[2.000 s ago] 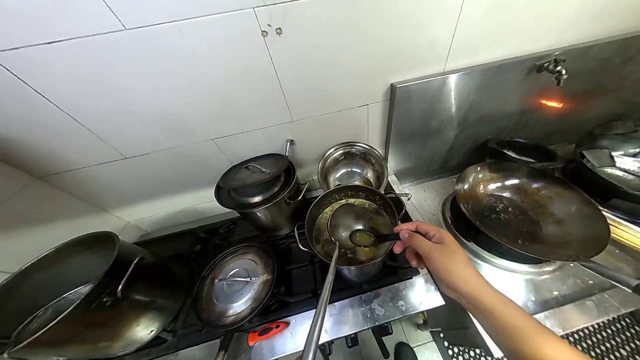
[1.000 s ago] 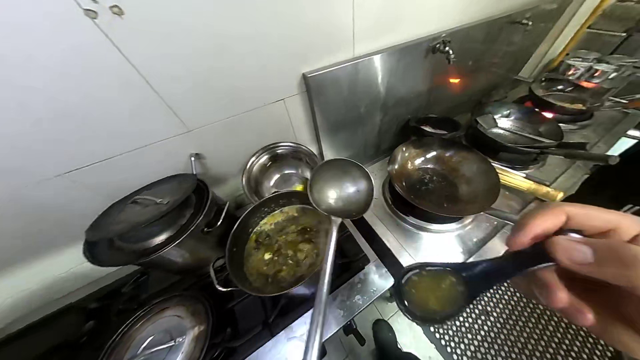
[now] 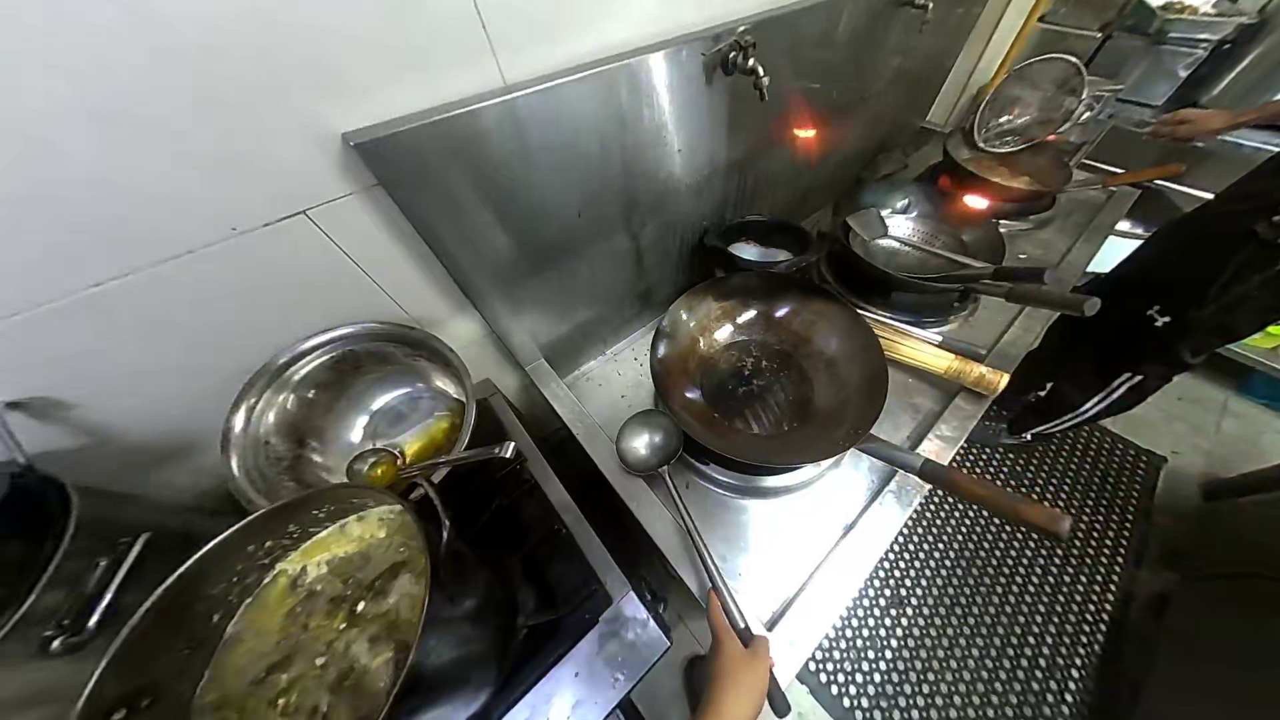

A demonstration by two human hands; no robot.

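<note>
Near the bottom centre, my left hand [image 3: 735, 665] is closed around the handle of a long steel ladle [image 3: 650, 442]. Its bowl hangs just left of a dark wok [image 3: 768, 370] with a wooden-ended handle, which rests on a burner. My right hand is out of view, and so is the black spoon. At lower left stands a pot [image 3: 150, 640] of yellowish broth with pieces in it [image 3: 325, 620]. Behind the pot, a steel bowl [image 3: 300, 410] holds yellow liquid and a smaller ladle [image 3: 375, 466].
Further right are a small black pan [image 3: 760, 240], stacked woks [image 3: 925, 245], a bamboo brush [image 3: 930, 362] and a wok with a strainer [image 3: 1030, 105] beside a glowing flame. Another person's hand [image 3: 1195, 124] and dark trousers [image 3: 1150, 290] show at right. A tap [image 3: 742, 62] juts from the steel backsplash.
The long ladle has moved from over the broth pot to beside the wok. My right hand, earlier holding the black spoon with broth, has left view. My left hand has come into view. The view has turned right.
</note>
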